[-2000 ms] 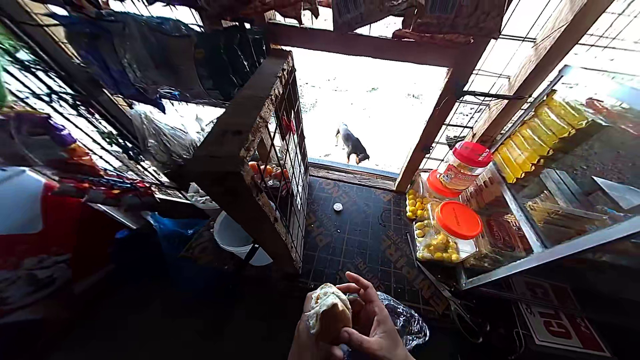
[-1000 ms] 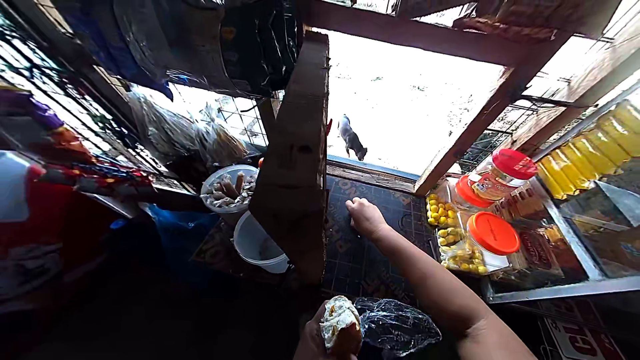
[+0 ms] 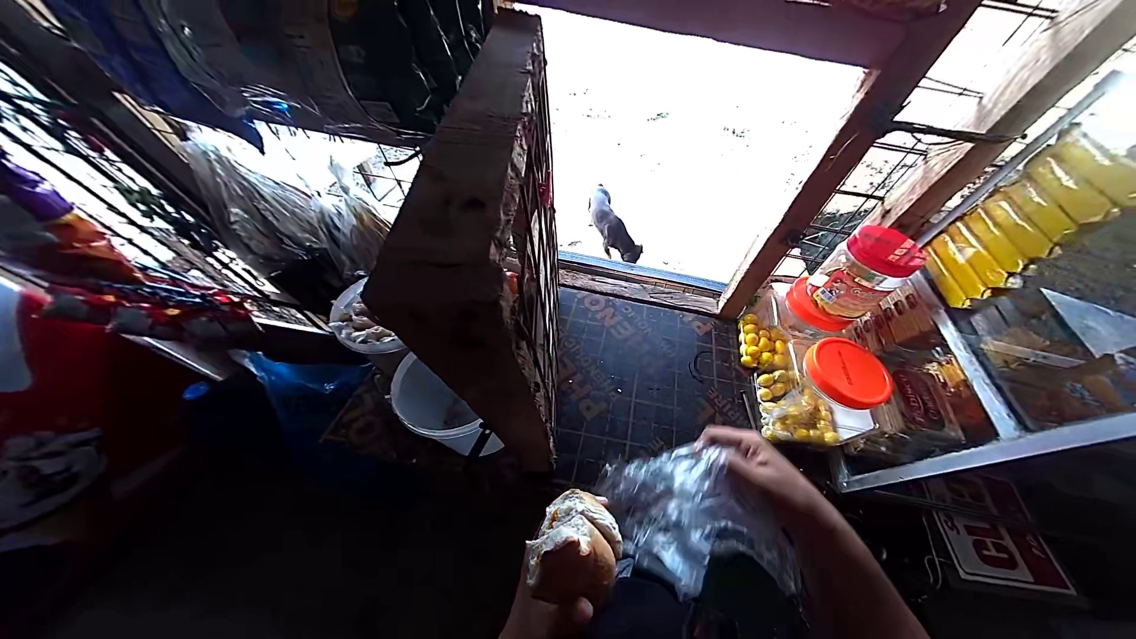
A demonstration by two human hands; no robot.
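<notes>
A torn bread roll (image 3: 575,555) with a pale, ragged inside is gripped in my left hand (image 3: 552,614) at the bottom centre; most of that hand is hidden below the bread. Just to its right, my right hand (image 3: 765,475) holds the upper edge of a crumpled clear plastic bag (image 3: 688,506), which is blurred. Beyond both hands lies the dark patterned counter surface (image 3: 621,373).
Jars with a red lid (image 3: 887,251) and an orange lid (image 3: 848,373) stand at the right beside packs of small yellow fruit (image 3: 765,344). A wooden-framed mesh panel (image 3: 470,222) rises left of centre, near white buckets (image 3: 435,399). An animal (image 3: 612,222) stands outside the opening.
The right hand has drawn back from over the counter to the clear plastic bag and taken hold of it. The small round white item seen on the counter two seconds ago no longer shows.
</notes>
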